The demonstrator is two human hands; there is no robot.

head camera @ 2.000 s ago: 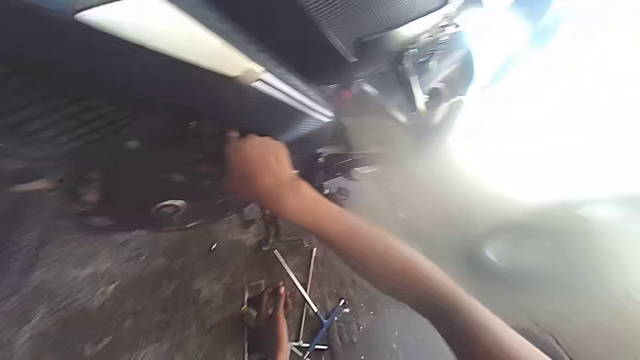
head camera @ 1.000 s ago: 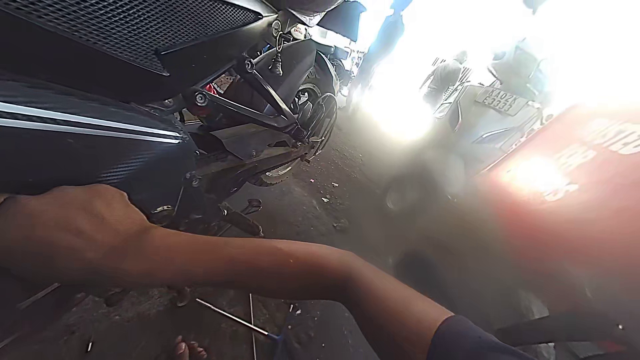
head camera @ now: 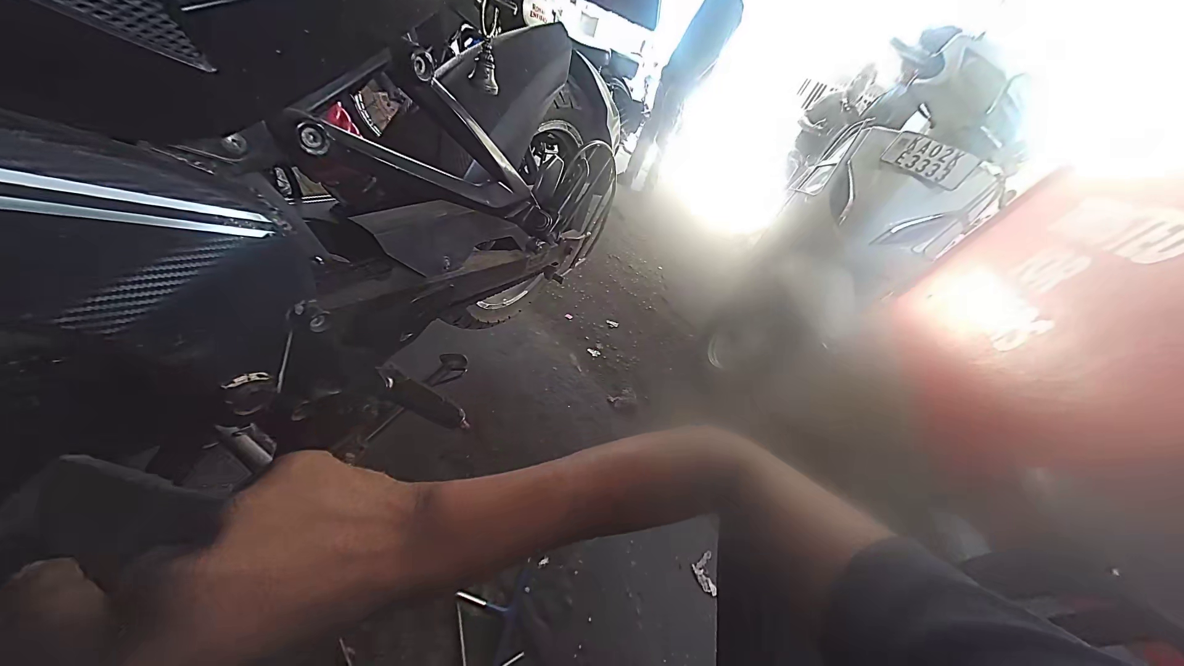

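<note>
My right arm reaches in from the lower right, and my right hand (head camera: 296, 527) is at the lower left, back uppermost, its fingers mostly hidden. It is against a dark grey angular piece (head camera: 111, 509); whether it grips that piece cannot be told. At the lower left edge is a blurred, skin-toned part, seemingly my left hand (head camera: 51, 601), beside the same dark piece. Just above is the underside of a parked motorcycle, with its dark striped side fairing (head camera: 139, 222), a foot peg (head camera: 425, 398) and the black footrest bracket (head camera: 416, 166).
The motorcycle's rear wheel (head camera: 564, 139) stands further back. A blue-handled metal tool (head camera: 504, 610) lies on the dark ground below my forearm, with a scrap of litter (head camera: 705, 573) nearby. At the right are a parked scooter (head camera: 925, 185) and a blurred red panel (head camera: 1064, 333). A standing person (head camera: 689, 83) is partly visible behind.
The view has swung strongly, bringing the rear wheel and scooter into sight. Against one second ago, the dark grey piece by my right hand now shows.
</note>
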